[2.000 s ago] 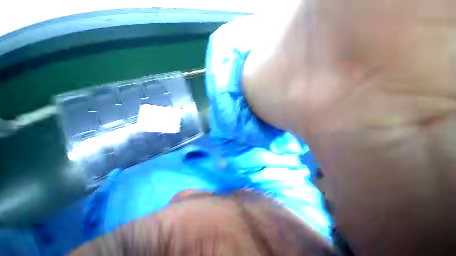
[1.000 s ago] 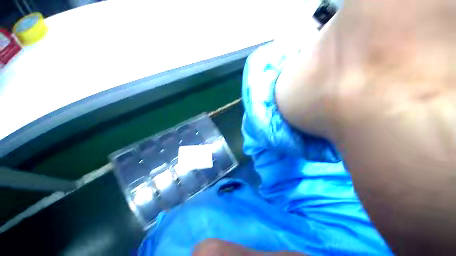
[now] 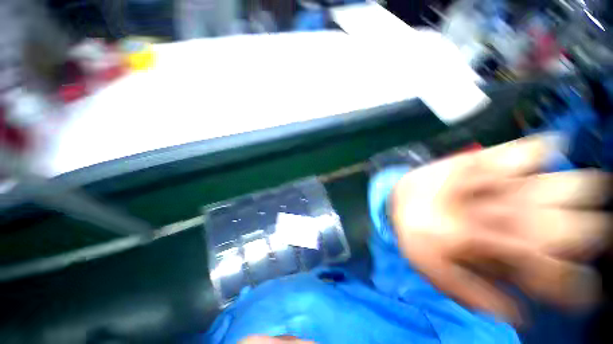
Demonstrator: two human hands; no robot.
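A clear blister tray (image 3: 232, 228) with two rows of pockets lies tilted on the dark green surface, left of centre. A small white paper slip (image 3: 298, 230) lies on its right part. My right hand (image 3: 497, 222), bare and blurred, is large at the right beyond a blue cuff, fingers spread towards the right edge, with nothing visible in it. It is right of the tray, not touching it. Of my left hand (image 3: 272, 340) only a sliver of skin shows at the bottom edge below a blue sleeve; its fingers are cut off. The sleeve hides the tray's lower edge.
A raised white surface (image 3: 255, 87) curves across behind the green bench (image 3: 134, 295). A white strip (image 3: 417, 64) juts over its right end. A yellow object (image 3: 139, 56) and blurred red items are at upper left. Another clear tray (image 3: 401, 156) is partly hidden behind my right hand.
The view has swung, showing more background. My right hand has moved away from close to the camera, so its spread fingers now show. The tray and slip appear further right, still lying together.
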